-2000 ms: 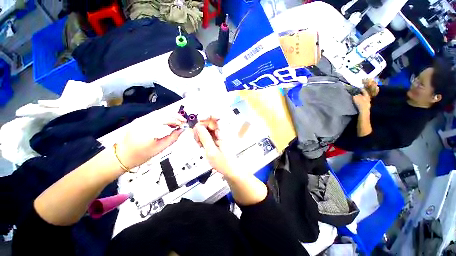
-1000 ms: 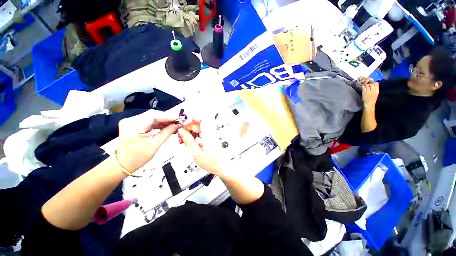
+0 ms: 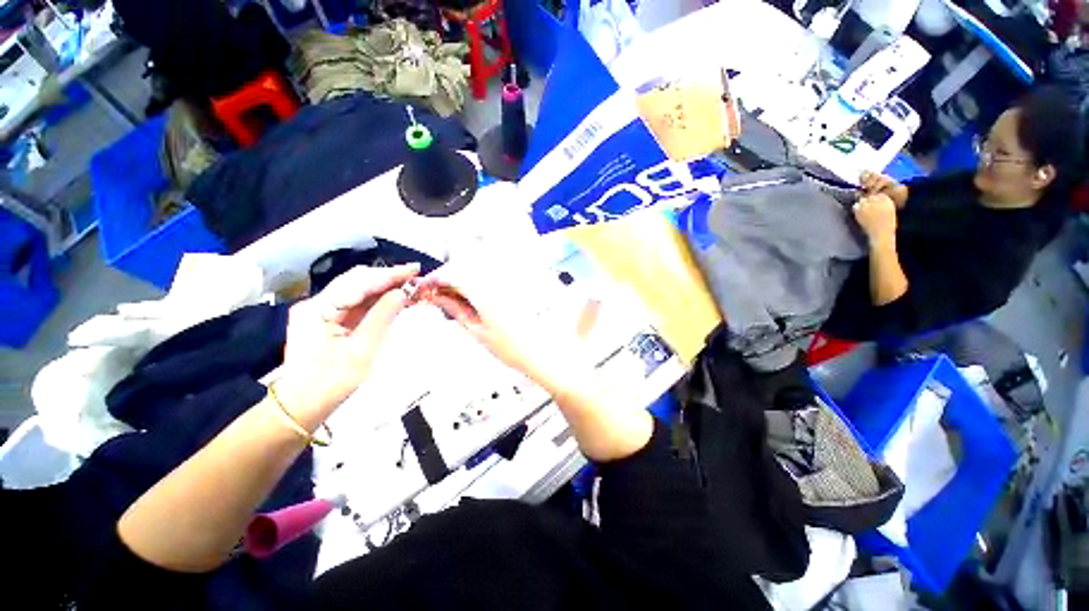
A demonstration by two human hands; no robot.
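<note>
My left hand and my right hand meet fingertip to fingertip above the white sewing machine. Both pinch one small light thing, too small and blurred to name. The small dark spools are not visible. A black cone with a green top stands upright behind my hands. A dark cone with a magenta top stands to its right. A magenta cone lies at the near left machine edge.
Navy cloth and white cloth are heaped left. A blue-white printed bag stands behind the machine. Grey cloth lies right, by another worker. A blue crate stands lower right.
The small dark spools by my fingertips, seen two seconds ago, no longer show. My fingertips have come together and shifted slightly left. The view has tilted, so the cones sit lower in it.
</note>
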